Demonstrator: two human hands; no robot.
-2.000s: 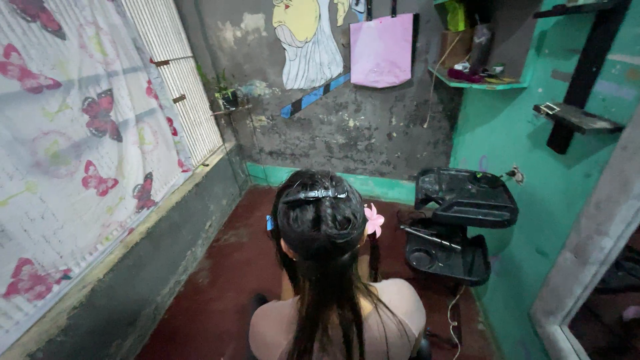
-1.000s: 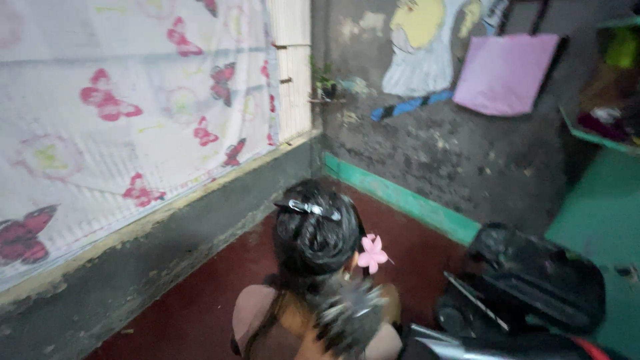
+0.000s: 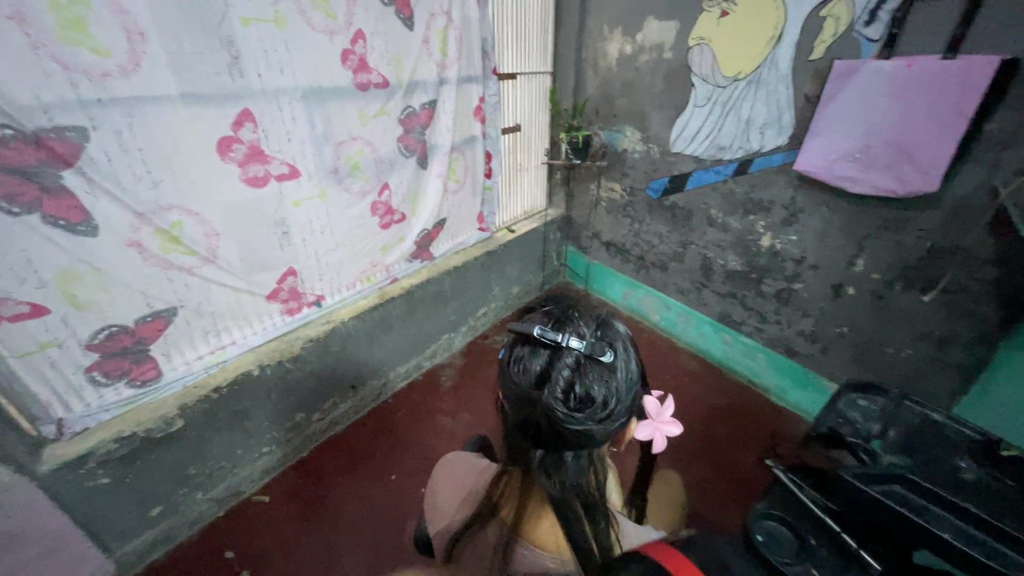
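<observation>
Neither of my hands can be made out. A seated person, seen from behind, has dark hair [image 3: 552, 400] with the upper part coiled into a bun and loose lengths hanging down the back. A black and silver hair clip [image 3: 564, 342] lies across the top of the head. Beside the right ear, a pink flower-shaped hair clip [image 3: 659, 422] sits on a hanging strand. A black object with a red band [image 3: 670, 558] enters at the bottom edge; what it is cannot be told. A blurred skin-toned sliver also shows there, left of it.
A black plastic trolley [image 3: 904, 472] stands close at the right, with a thin metal rod [image 3: 824, 516] over it. Ahead are a low concrete ledge [image 3: 320, 360], a butterfly-print curtain [image 3: 240, 160], a potted plant [image 3: 575, 146] and a pink bag [image 3: 896, 128] on the wall.
The view has turned left since the first frame. A blurred greyish thing low over the person's back and a silvery one near the trolley, both seen a second ago, are gone from view.
</observation>
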